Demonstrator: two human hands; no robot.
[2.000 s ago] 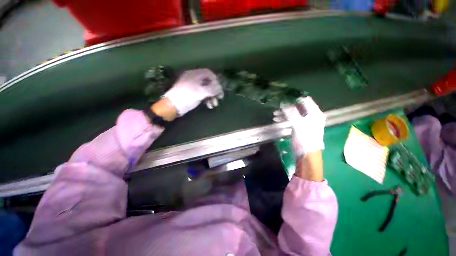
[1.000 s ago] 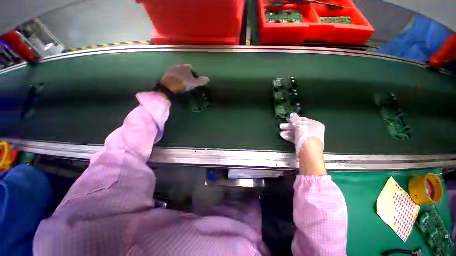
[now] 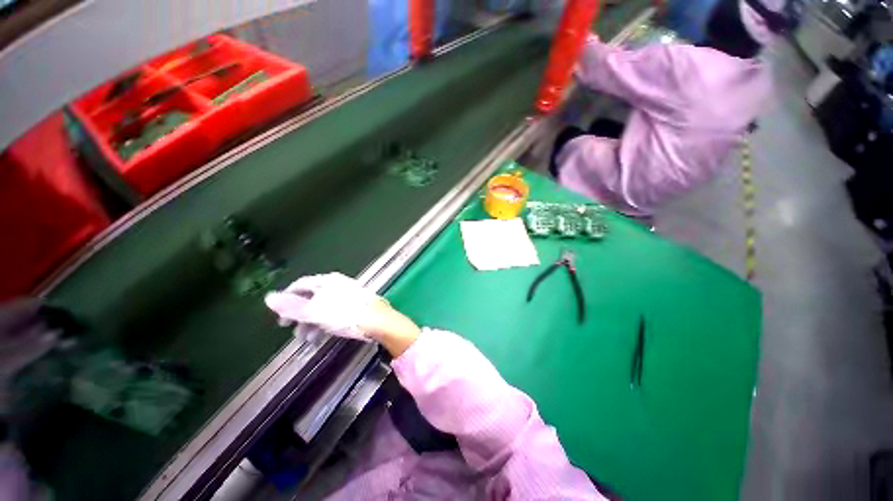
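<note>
My right hand point(image 3: 328, 305), in a white glove, is over the belt's near rail with its fingers bent. Its fingertips are close to the lower end of a green circuit board panel point(image 3: 240, 256) on the dark belt; whether they touch is unclear. My left hand point(image 3: 27, 338) is blurred and cut off at the left edge. It is beside another blurred board panel point(image 3: 127, 387); its grip cannot be made out. A third panel point(image 3: 409, 166) lies farther along the belt.
The green mat point(image 3: 646, 411) holds a yellow tape roll point(image 3: 505, 198), a pale label sheet point(image 3: 499, 244), a board panel point(image 3: 568, 221), side cutters point(image 3: 566, 279) and tweezers point(image 3: 638, 352). Red bins point(image 3: 196, 108) stand beyond the belt. A person in pink point(image 3: 666, 117) sits at the right, near a red post point(image 3: 568, 54).
The view has swung to the right, bringing in the whole mat and the person. My left hand has shifted to the left edge of the picture. My right hand remains near a panel's lower end.
</note>
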